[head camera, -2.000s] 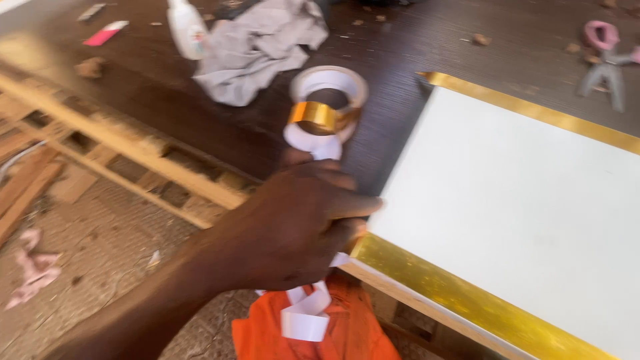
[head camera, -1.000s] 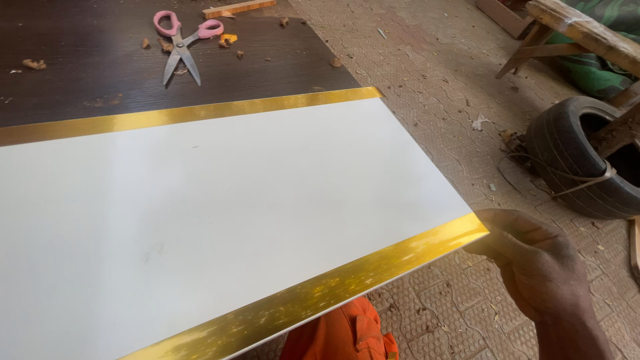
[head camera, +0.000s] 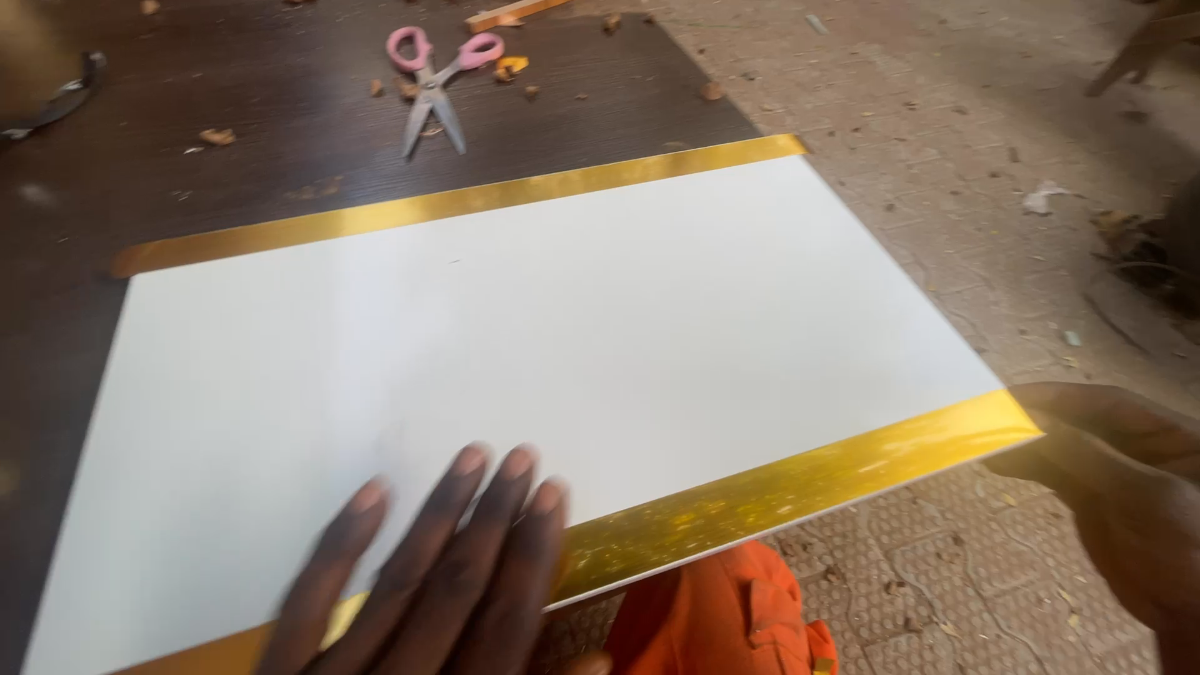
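A white rectangular board (head camera: 581, 337) lies on the dark wooden table, with shiny gold tape (head camera: 769, 483) along its near edge and another gold strip (head camera: 469, 199) along its far edge. Fingers spread, my left hand (head camera: 441, 572) rests over the near gold strip and the white surface at the lower left; it is slightly blurred. My right hand (head camera: 1116, 487) is at the board's near right corner, its fingers partly hidden beneath the corner, and seems to hold it. Scissors with pink handles (head camera: 431, 84) lie spread on the table beyond the board.
Wood chips and a thin wooden strip (head camera: 516, 13) lie on the dark table (head camera: 281, 122). The board's right end reaches past the table edge over a paved floor (head camera: 937, 187) with scattered debris. Orange cloth (head camera: 722, 609) shows below the near edge. A dark object stands at far right.
My left hand, not in view one second ago, now lies over the board's near edge. My right hand stays at the near right corner. The view has swung right since two seconds ago.
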